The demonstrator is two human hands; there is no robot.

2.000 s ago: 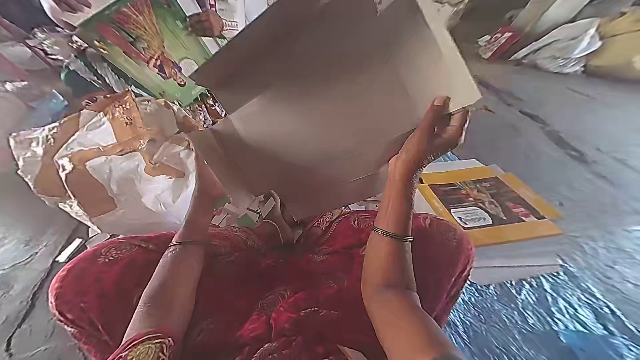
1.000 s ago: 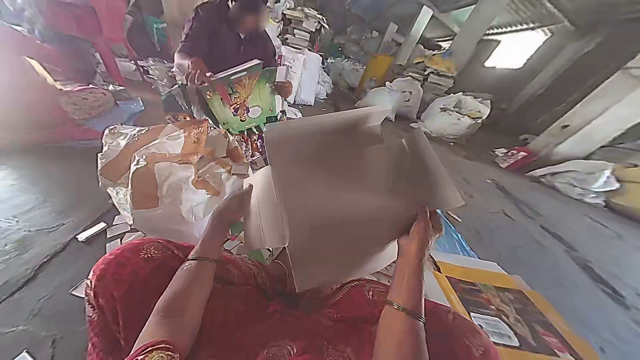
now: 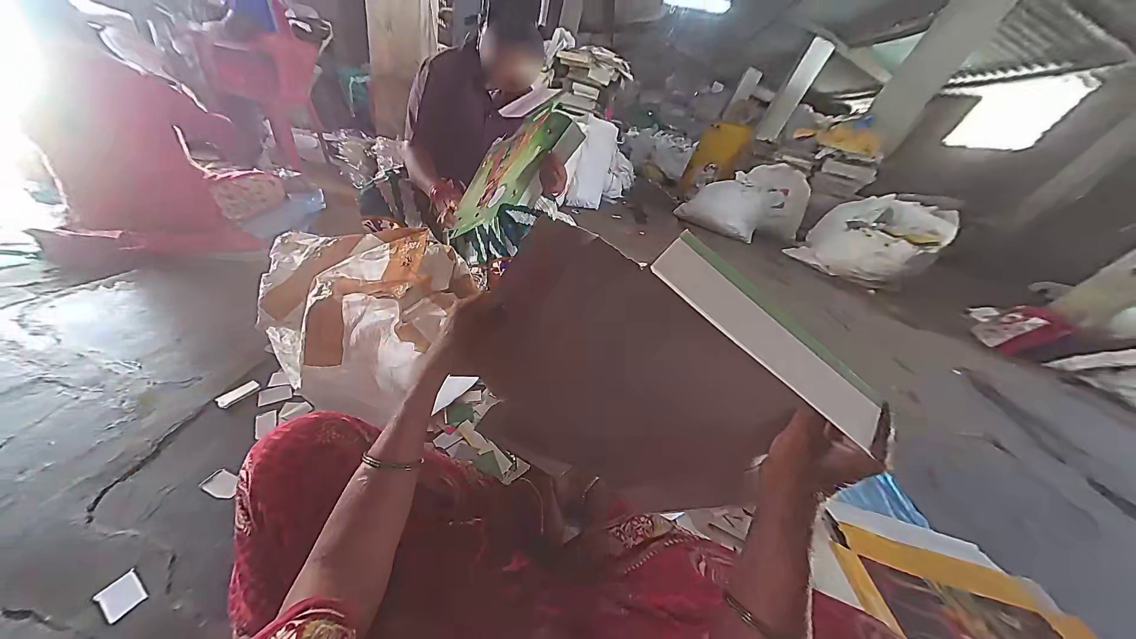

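Observation:
A large sheet of cardboard with a folded-up side flap, white with a green outer edge, is held over my lap. My left hand grips its left edge, fingers partly hidden in shadow. Its lower right corner is in my right hand, below the flap. Small cut pieces of card lie by my lap. On the right, a printed sheet with a yellow border rests on a stack beside my knee.
A crumpled plastic bag with brown tape stands front left. Beyond it a co-worker holds a green printed box. White sacks and stacked paper stand behind on the right. Card scraps lie on the cracked floor at left.
The cardboard has been turned, and its white flap now shows on the right. The co-worker's green box has tilted. The view has swung upward since the first frame.

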